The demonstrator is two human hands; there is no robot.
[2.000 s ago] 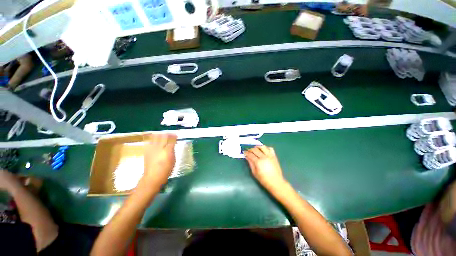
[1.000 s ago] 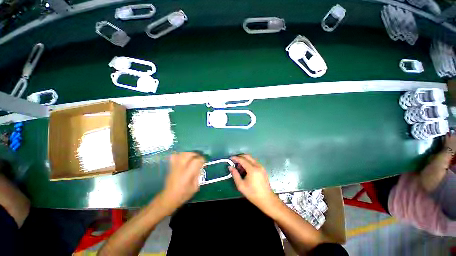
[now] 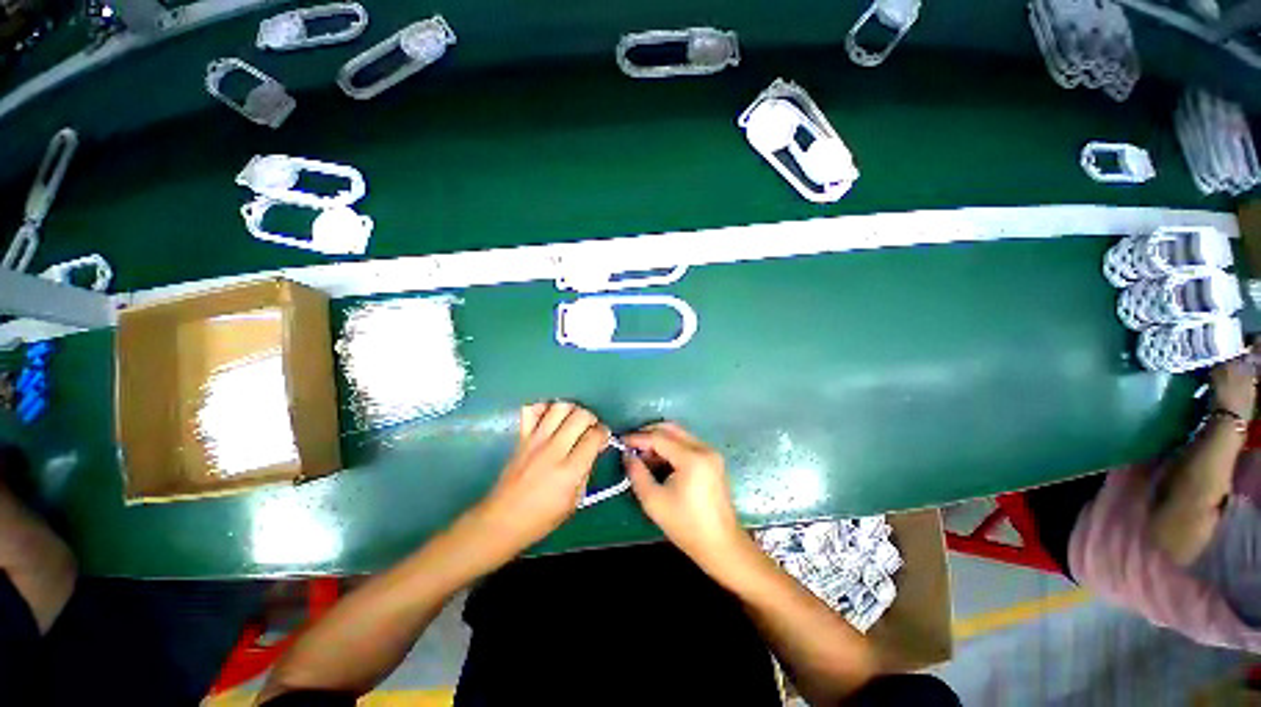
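Observation:
A white coiled cable (image 3: pixel 604 490) is held low over the bench's near edge, mostly hidden by my hands. My left hand (image 3: pixel 556 449) covers its left end, fingers bent around it. My right hand (image 3: pixel 678 477) pinches its right side, the fingertips of both hands nearly touching. A thin tie between the fingertips is too small to tell. Two more coiled cables (image 3: pixel 669 322) lie one behind the other near the white rail. A pile of loose white ties (image 3: pixel 404 362) lies left of them.
An open carton (image 3: pixel 314 394) with white ties stands left. The white rail (image 3: pixel 857 238) crosses the bench; single cables lie on the belt beyond. Stacked cables (image 3: pixel 1182 297) stand far right near a neighbour's arm (image 3: pixel 1200 477). A carton of bundled cables (image 3: pixel 924 587) is below the edge.
The view tilted down and shifted. My hands left the tie pile and the waiting cables and came together at the near edge around one cable; in the last second they closed in further.

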